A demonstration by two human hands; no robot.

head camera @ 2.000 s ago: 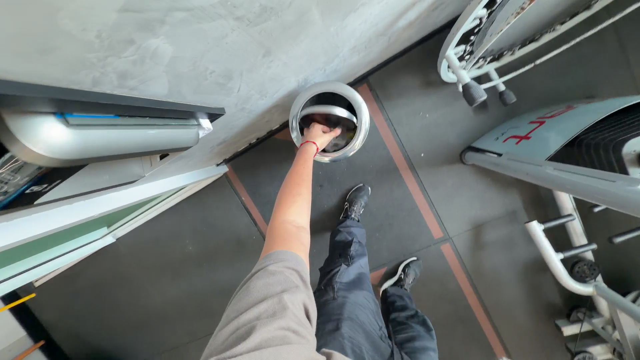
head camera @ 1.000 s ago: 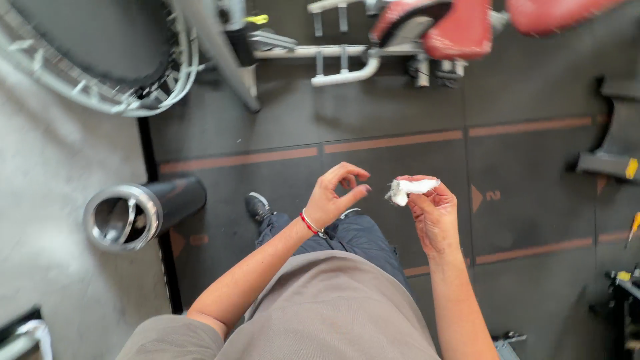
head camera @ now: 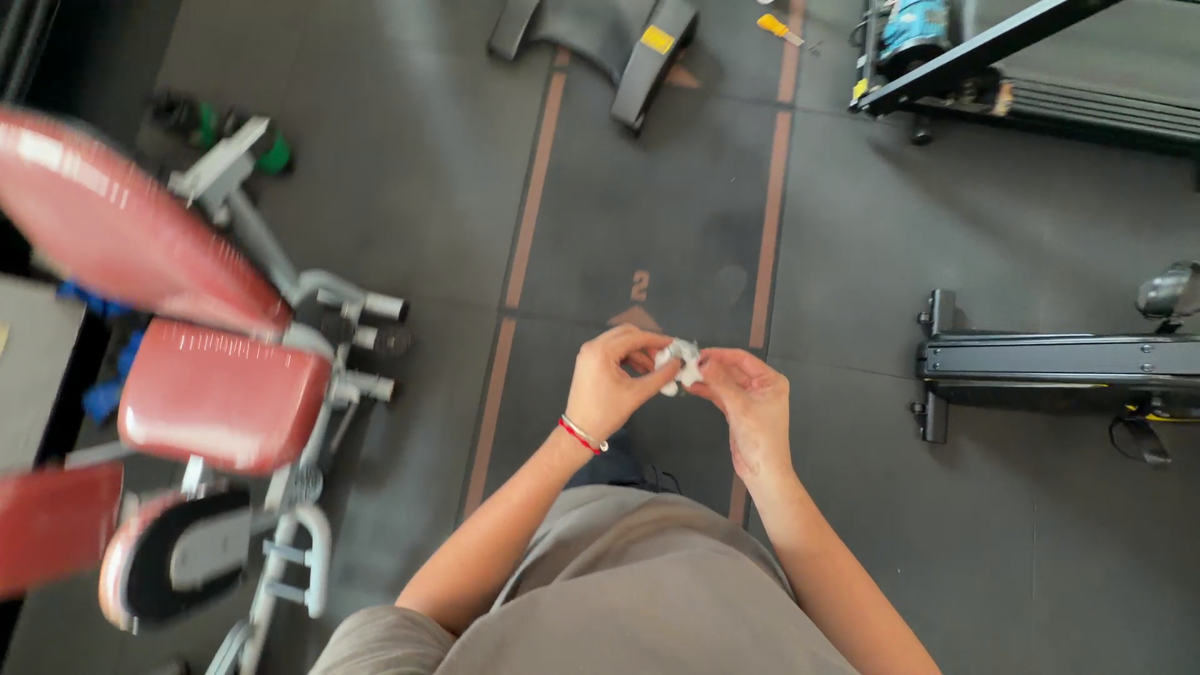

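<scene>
A small crumpled white wad (head camera: 679, 366), perhaps tissue or cloth, is held in front of my body between both hands. My left hand (head camera: 619, 380), with a red and a light band at its wrist, pinches the wad's left side between thumb and fingers. On the other side, my right hand (head camera: 750, 398) grips the wad's right edge with its fingertips. The fingers cover part of the wad.
A gym machine with red padded seats (head camera: 225, 394) stands at left. A grey-black machine part (head camera: 647, 66) and a yellow-handled tool (head camera: 778, 28) lie on the dark floor (head camera: 862, 244) ahead. At right are a black metal beam (head camera: 1050, 361) and a treadmill-like frame (head camera: 1078, 103).
My left hand, apart from the white wad one second ago, now grips it together with my right hand. The view has swung far from the wall and the round metal bin.
</scene>
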